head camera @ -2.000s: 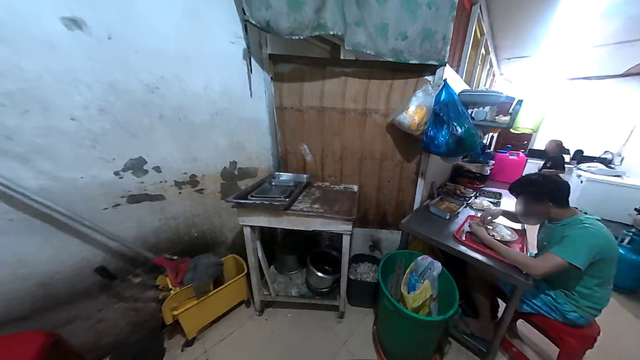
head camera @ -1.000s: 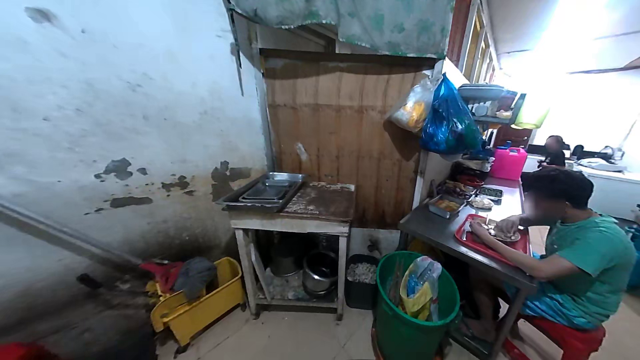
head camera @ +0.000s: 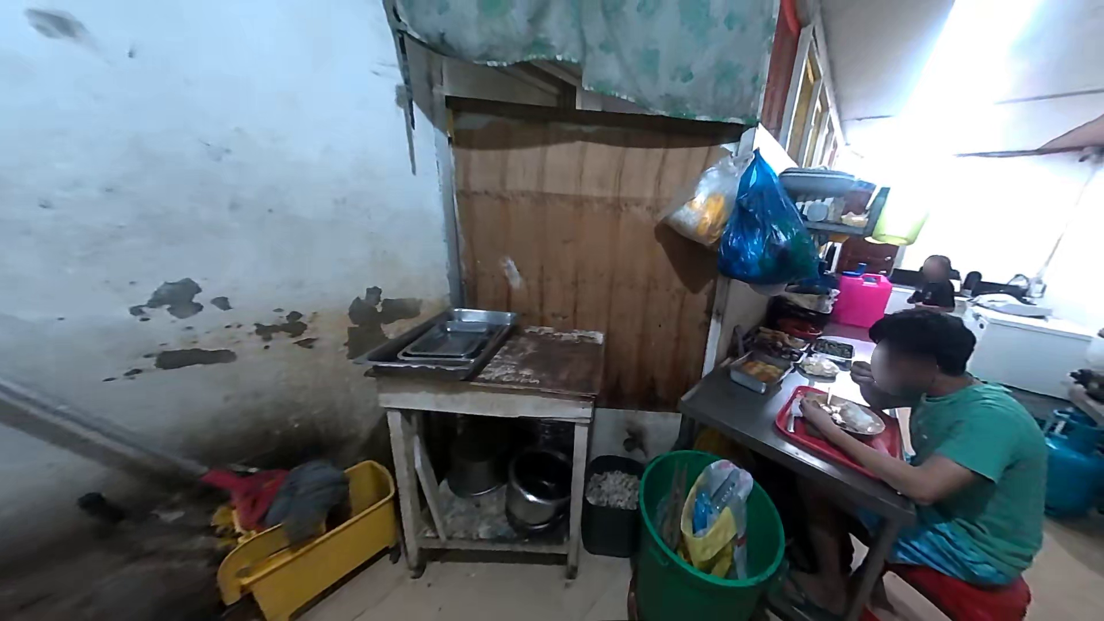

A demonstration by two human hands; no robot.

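Neither of my hands is in view. Ahead stands a worn wooden table (head camera: 487, 398) with stacked metal trays (head camera: 448, 341) on its left part. Metal pots (head camera: 539, 487) sit on its lower shelf. To the right, a person in a green shirt (head camera: 992, 466) sits on a red stool (head camera: 962, 591) at a metal table (head camera: 724, 401). One of the person's hands is by a plate of food (head camera: 854, 417) on a red tray (head camera: 798, 435); the other is raised near the face. A metal pan of food (head camera: 761, 373) and other dishes stand beyond the tray.
A yellow mop bucket (head camera: 323, 556) holding cloths stands at the lower left by the stained wall. A green bin (head camera: 711, 561) and a black container (head camera: 611, 509) are between the tables. A blue plastic bag (head camera: 763, 228) hangs above. A pink container (head camera: 862, 297) and another person (head camera: 936, 285) are farther back.
The seated person has raised one hand from the plate to near the face. The other hand remains by the plate.
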